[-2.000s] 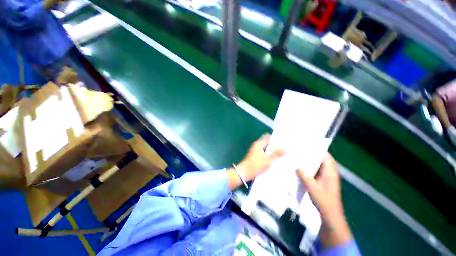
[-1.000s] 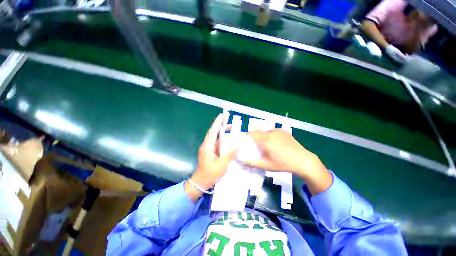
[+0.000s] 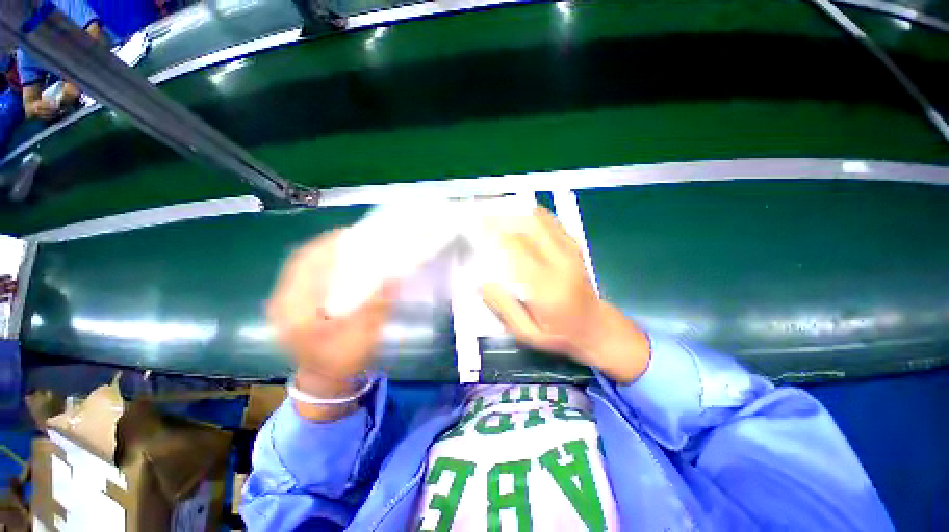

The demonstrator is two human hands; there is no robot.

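Note:
A white card piece (image 3: 401, 239), blurred and overexposed, is held between both hands above the green bench. My left hand (image 3: 331, 301) is blurred and grips its left part. My right hand (image 3: 546, 286) is on its right part, fingers bent over the card. Its exact folds cannot be told. Another white card blank (image 3: 467, 348) with narrow strips shows under and beside my right hand, lying on the bench in front of my body; my hands hide much of it.
A metal post (image 3: 156, 109) stands at the bench's pale edge strip (image 3: 728, 171), with the darker green belt (image 3: 437, 125) beyond. An open brown carton (image 3: 135, 468) with white blanks is at lower left. A person's hand (image 3: 44, 104) shows at upper left.
The view has swung to face the bench squarely. My hands have spread apart a little, and the held card now slants between them. The strips beside it lie largely below my hands.

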